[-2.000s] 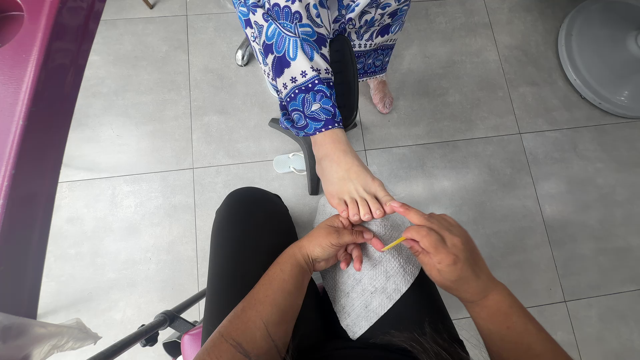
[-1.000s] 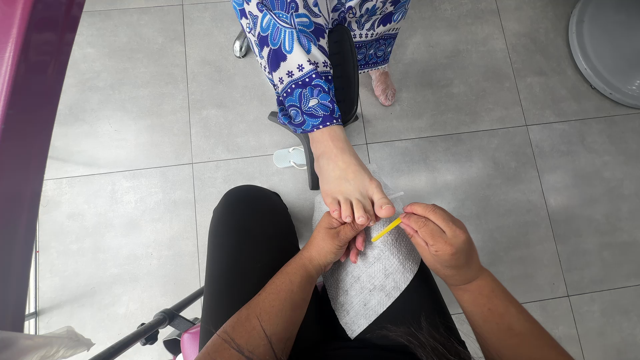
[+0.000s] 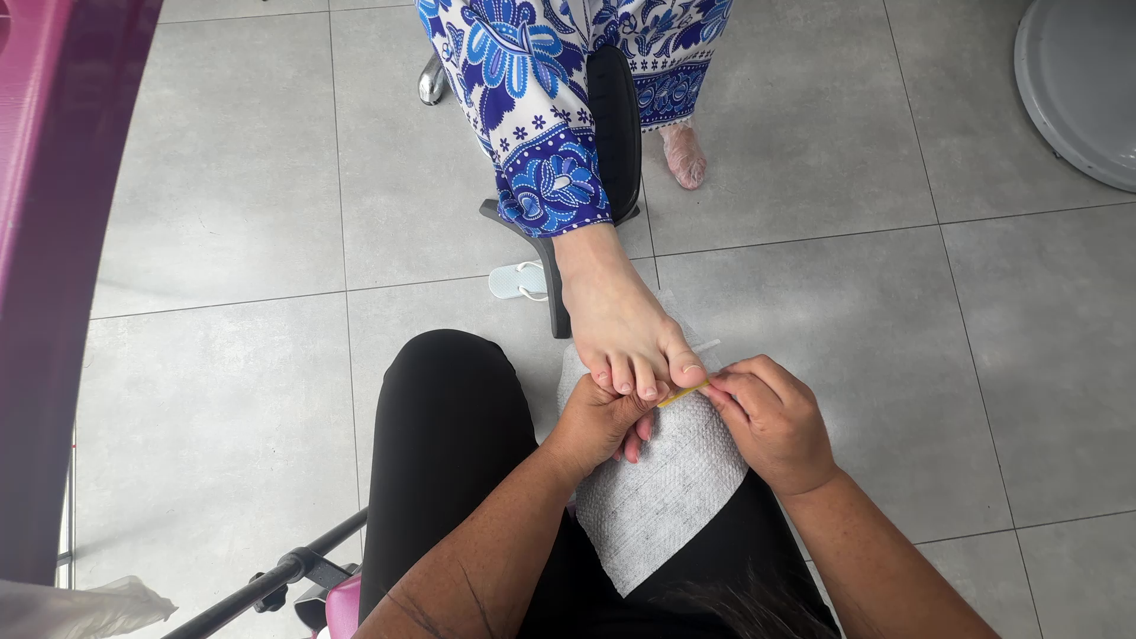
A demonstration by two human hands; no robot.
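Another person's bare foot point(image 3: 617, 306) rests over my lap, toes pointing toward me, above a white textured disposable towel point(image 3: 661, 488) laid on my thigh. My left hand point(image 3: 608, 422) holds the foot's toes from below, its thumb under the smaller toes. Between the fingertips of my right hand point(image 3: 772, 422) is a thin yellow stick-like tool point(image 3: 682, 393), which lies along the tip of the big toe; its exact kind cannot be told. A narrow whitish strip point(image 3: 707, 345) shows just beyond the big toe.
A black padded support point(image 3: 614, 133) stands under the person's leg in blue patterned trousers point(image 3: 555, 177). The other foot point(image 3: 683, 155), in clear plastic, is on the tiled floor. A light flip-flop point(image 3: 515, 281) lies nearby. A black bar point(image 3: 266, 581) and pink furniture point(image 3: 71, 222) are at left.
My right hand has brought the yellow tool up against the big toe; a second ago it was angled below that toe. My left hand has stayed under the toes.
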